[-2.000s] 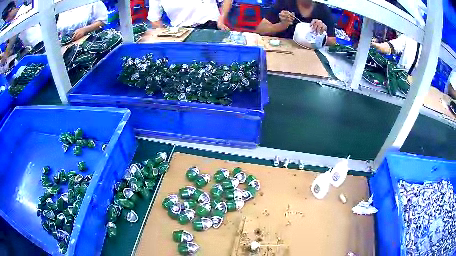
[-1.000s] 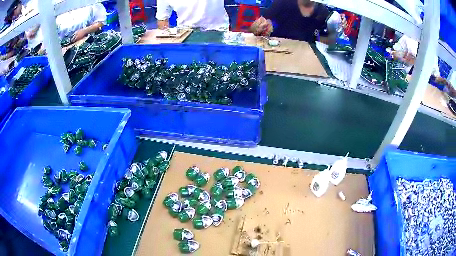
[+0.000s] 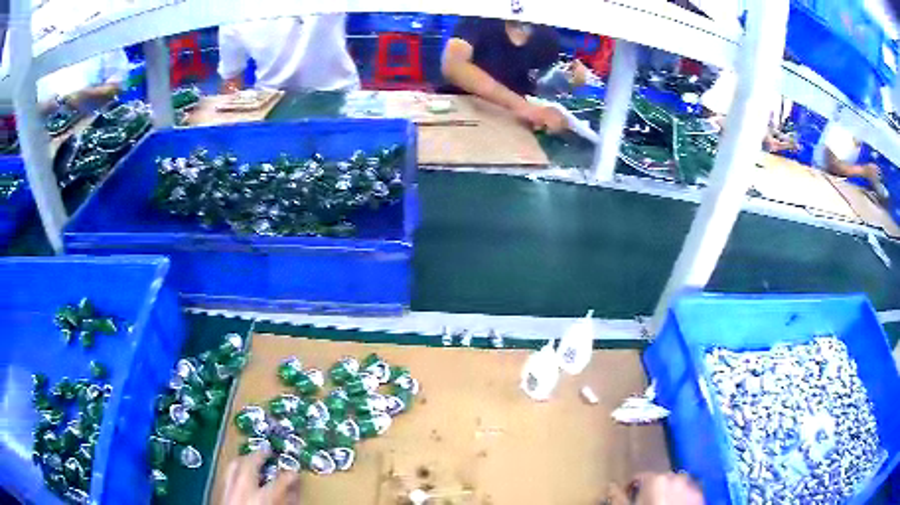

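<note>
Small green caps with silvery faces (image 3: pixel 343 399) lie in a pile on the tan board (image 3: pixel 484 395). My left hand (image 3: pixel 259 481) is at the bottom edge, partly cut off, its fingertips at the pile's near left end by a cap; whether it grips the cap is unclear. My right hand (image 3: pixel 663 489) is at the bottom edge near the board's right side, mostly cut off and blurred; its contents cannot be seen. A pale stick with a white blob (image 3: pixel 418 496) lies near the board's bottom edge, over brown spots.
Blue totes stand at left (image 3: pixel 148 335), back (image 3: pixel 296 271) and right (image 3: pixel 681 395), the right one full of silver-white pieces (image 3: pixel 799 424). Two white pointed bottles (image 3: pixel 540 373) and a white scrap (image 3: pixel 639 407) are on the board. White posts (image 3: pixel 715 187) rise behind. People sit opposite.
The view has turned to the right, so everything sits further left and the right tote shows more fully. Both my hands have come in at the bottom. The person opposite has an arm stretched sideways.
</note>
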